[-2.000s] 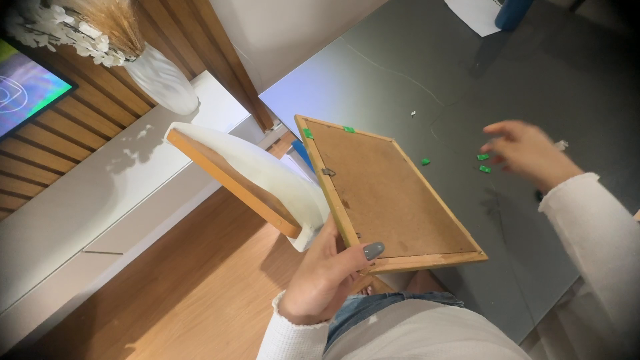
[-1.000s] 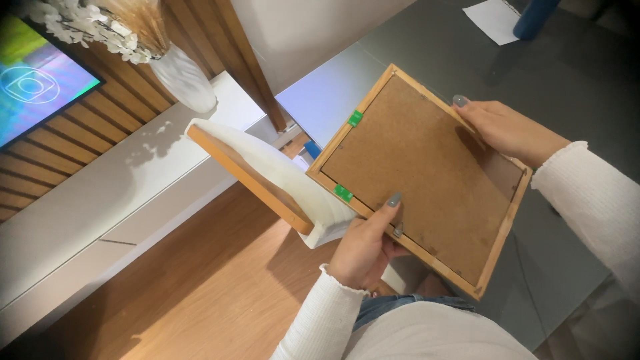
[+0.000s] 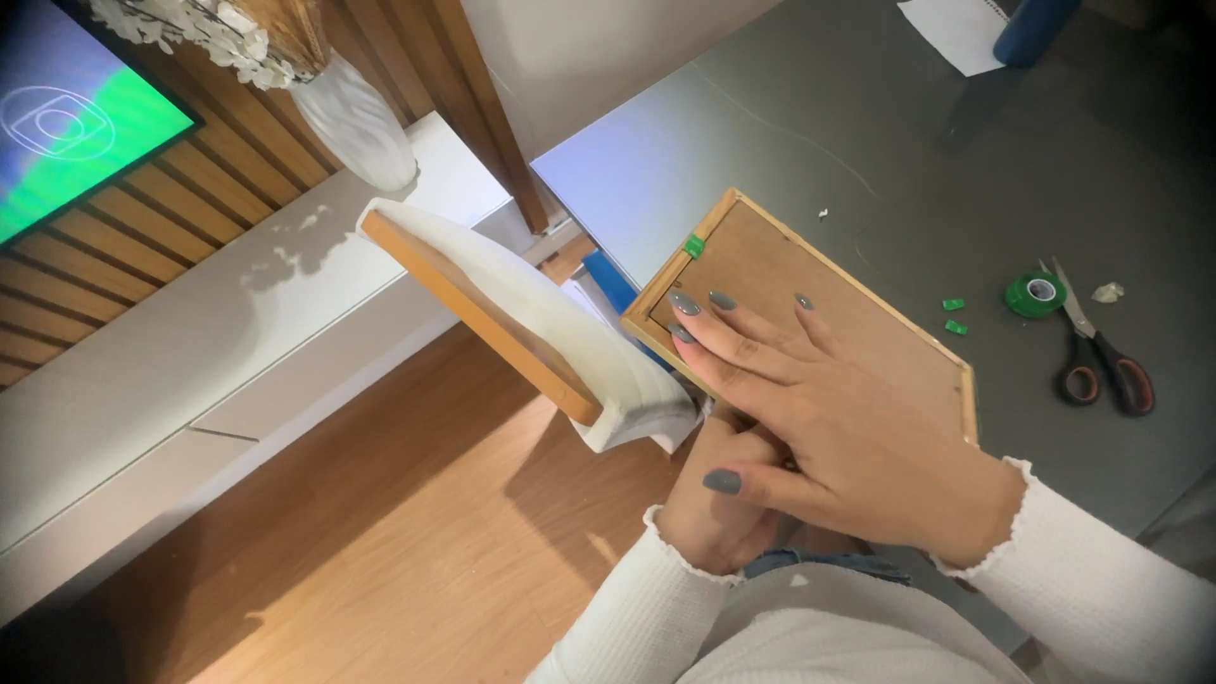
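A wooden picture frame (image 3: 855,285) with a brown backing board is tilted over the table edge, its back towards me. A piece of green tape (image 3: 694,247) sticks to its upper left edge. My right hand (image 3: 817,408) lies over the frame's near left corner, fingers spread on the backing, covering whatever is beneath. Under it, my left hand (image 3: 727,503) holds the frame's near edge from below, its fingers mostly hidden. On the table, right of the frame, are two small green tape pieces (image 3: 954,304), a roll of green tape (image 3: 1035,294) and scissors (image 3: 1083,337) with black and red handles.
Left of the frame stands a chair with a wooden edge (image 3: 475,313) and white cover. Beyond it are a white cabinet (image 3: 237,285), a white vase (image 3: 356,123) and a screen (image 3: 85,114). Paper (image 3: 955,33) and a blue cylindrical object (image 3: 1035,28) lie at the grey table's (image 3: 807,123) far side.
My right hand has moved from the frame's far edge onto its near left corner. The frame has turned and lowered, and the tape roll and scissors now show on the table.
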